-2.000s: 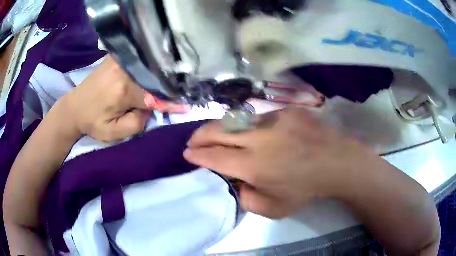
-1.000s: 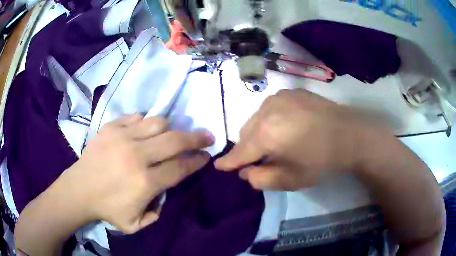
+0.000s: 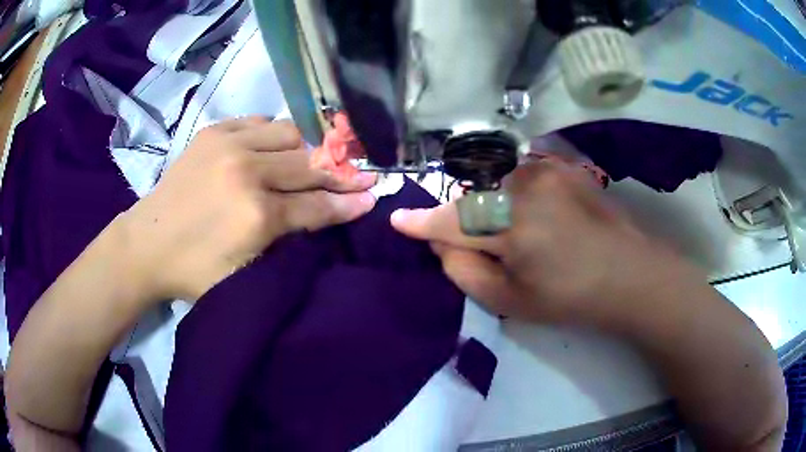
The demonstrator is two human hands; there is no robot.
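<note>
A dark purple fabric panel (image 3: 309,327) lies over light grey fabric (image 3: 433,402) on the white tabletop. Its narrow upper end sits just in front of the needle area of the sewing machine (image 3: 477,53). My left hand (image 3: 256,194) lies on the panel's upper left edge, fingertips by the coral-orange scrap (image 3: 338,141). My right hand (image 3: 521,238) has its index fingertip on the panel's right edge, its other fingers curled. The tension knob and black round part partly cover it. The needle tip and presser foot are hard to make out.
Purple and grey cloth (image 3: 62,177) is piled at the left beside a wooden edge (image 3: 19,79). Another purple cloth (image 3: 641,152) lies under the machine arm. Red-pink snips (image 3: 583,166) are partly hidden behind my right hand. A measuring tape (image 3: 574,437) runs along the front edge.
Both hands and the purple panel have moved up to the needle area. The purple panel now covers the grey cloth there. The machine head shows lower in the view than one second ago.
</note>
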